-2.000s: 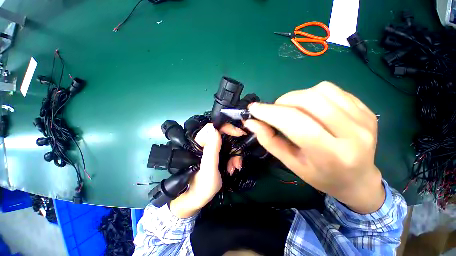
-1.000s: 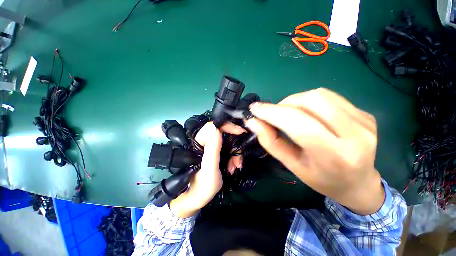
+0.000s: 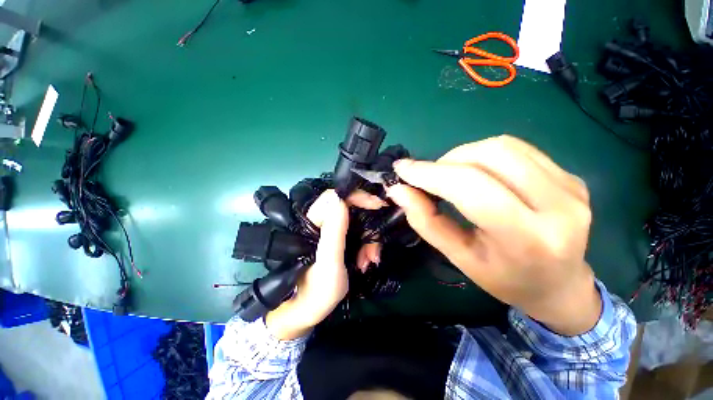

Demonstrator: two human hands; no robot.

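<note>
My left hand point(image 3: 319, 269) is closed around a bunch of black cable connectors that fan out around it. One connector point(image 3: 361, 144) stands upright between thumb and fingers, its wide notched end up. Others, such as a ribbed one point(image 3: 262, 243), point to the left. My right hand point(image 3: 508, 223) pinches a small trimming knife point(image 3: 370, 176); its short grey blade lies at the lower part of the upright connector. Whether the edge touches it cannot be told. Most of the handle is hidden by my right fingers. Black cables hang beneath the hands.
Orange-handled scissors point(image 3: 490, 60) lie at the upper right beside a white paper point(image 3: 540, 35) and a single connector point(image 3: 561, 72). A large cable pile point(image 3: 678, 172) is at the right edge. A cable bunch point(image 3: 87, 187) lies left. Blue bins point(image 3: 125, 355) stand below the bench edge.
The knife blade has shifted and tilted slightly at the connector, and my right hand has moved a little. My left hand keeps the same grip on the bunch.
</note>
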